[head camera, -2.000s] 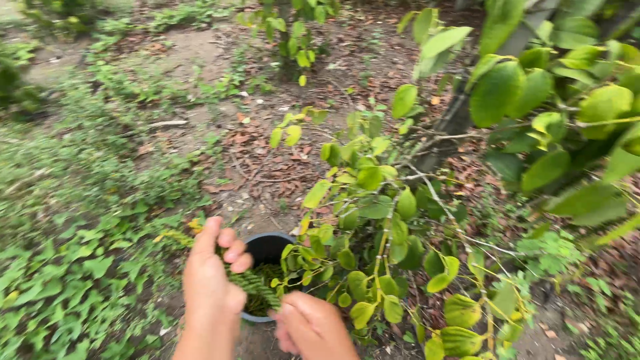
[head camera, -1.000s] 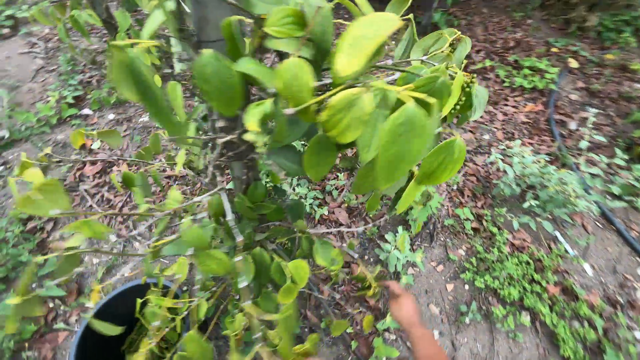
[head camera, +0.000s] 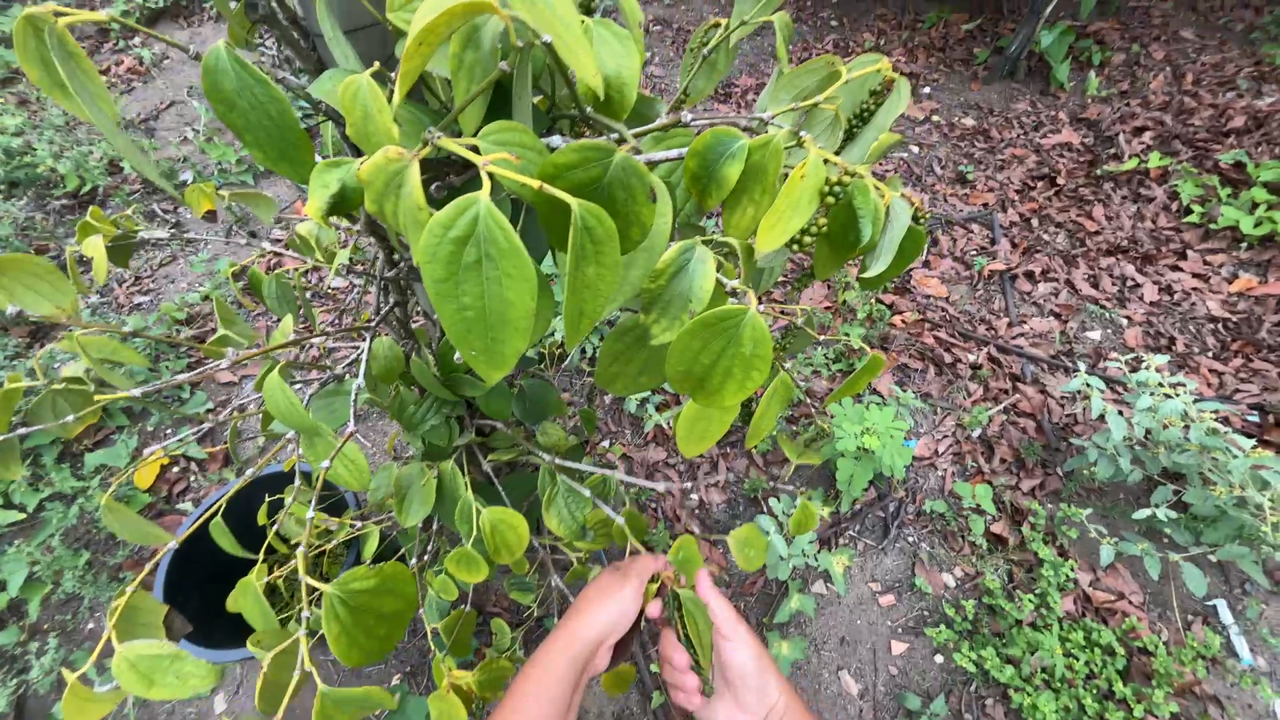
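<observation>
A pepper vine (head camera: 475, 280) with broad green leaves fills the middle and left. Low on its right side, my left hand (head camera: 615, 610) pinches a thin stem near a few small leaves. Close beside it, my right hand (head camera: 725, 650) has its fingers curled around a green leaf (head camera: 693, 625); whether fruit is among the leaves cannot be told. Clusters of green peppercorns (head camera: 825, 205) hang among the upper right leaves. At the lower left, behind twigs, stands a black bucket (head camera: 205, 590) with green stalks inside.
A post (head camera: 355, 35) rises behind the vine at the top. Dry brown leaves (head camera: 1110, 230) cover the ground at right. Low green weeds (head camera: 1040, 620) and a grey-leaved plant (head camera: 1175, 460) grow on the right. Thin branches (head camera: 215, 370) reach out over the bucket.
Two seconds ago both hands were over the bucket with green spikes between them. One second ago only one hand showed, low at the vine's right; now both are there together. The view has swung right.
</observation>
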